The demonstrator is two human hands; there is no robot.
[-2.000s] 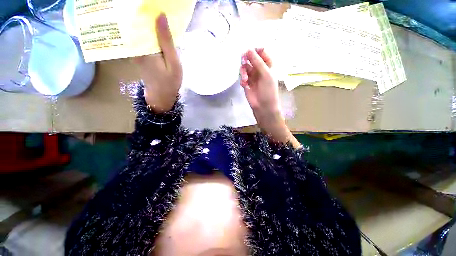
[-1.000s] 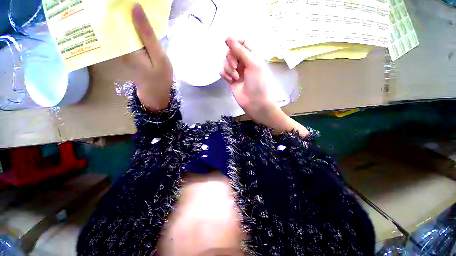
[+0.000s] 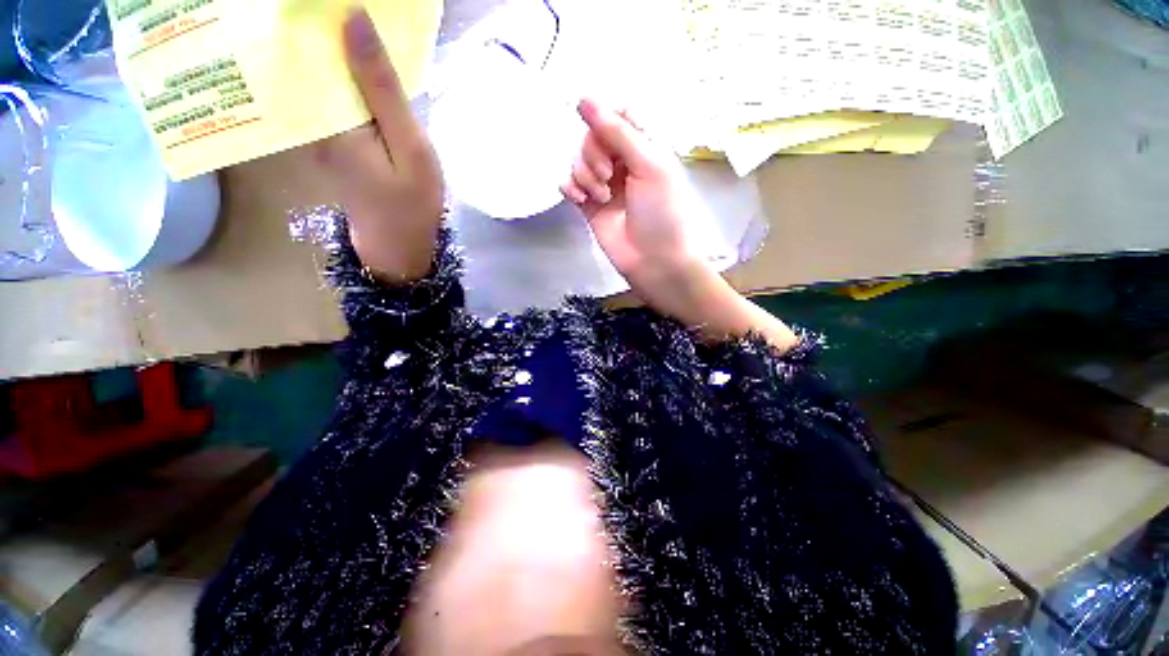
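My left hand (image 3: 391, 167) holds a yellow label sheet (image 3: 276, 77) at the upper left, thumb on its face; rows of small print show on its left part. A round, glossy white container (image 3: 503, 147) lies between my hands, overexposed. A thin handle loop (image 3: 545, 39) shows at its top. My right hand (image 3: 635, 192) is at the container's right side, index finger extended towards it and the other fingers curled. Whether a small sticker is on its fingertips cannot be told. A pale work pad (image 3: 526, 263) lies under the container.
A stack of label sheets (image 3: 846, 64) lies at the right, yellow sheets below. White containers (image 3: 109, 180) with clear handles lie at the left. Cardboard (image 3: 885, 212) covers the table edge. Below are a red plastic shape (image 3: 109, 417), cardboard (image 3: 1026, 481) and clear film (image 3: 1102, 602).
The view has shifted and tilted. My right hand has moved in from beside the container to its right edge, fingers curling. My left hand still holds the label sheet.
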